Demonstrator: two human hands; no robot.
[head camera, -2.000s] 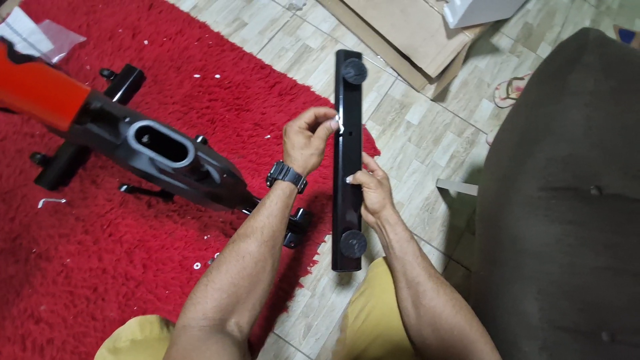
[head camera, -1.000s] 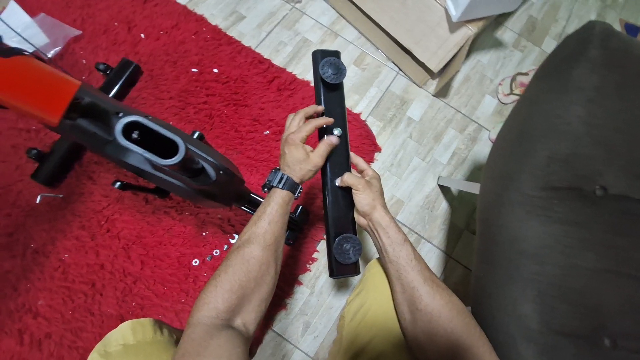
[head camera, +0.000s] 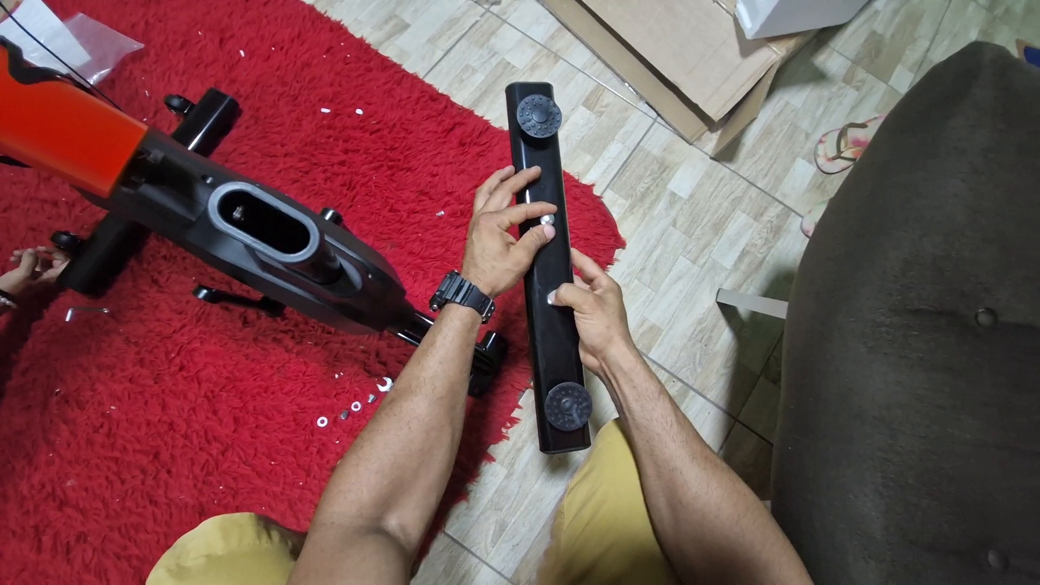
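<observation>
A black metal stabilizer bar with round rubber feet near both ends stands nearly upright in the view, over the rug's edge. My right hand grips its right side below the middle, thumb on the face. My left hand, with a black watch on the wrist, rests on the bar; its thumb and index finger pinch a small shiny metal bolt or nut at the bar's middle. To the left lies the grey and orange frame of an exercise bike, its oval opening facing up.
Small washers and other hardware lie on the red shaggy rug, near an Allen key. Another person's hand is at the far left. Flattened cardboard lies at the top, flip-flops and a dark upholstered seat at right.
The bar has tilted slightly, its top leaning left. The small metal piece now shows between my left fingertips at its middle. Another person's hand has come into view at the far left.
</observation>
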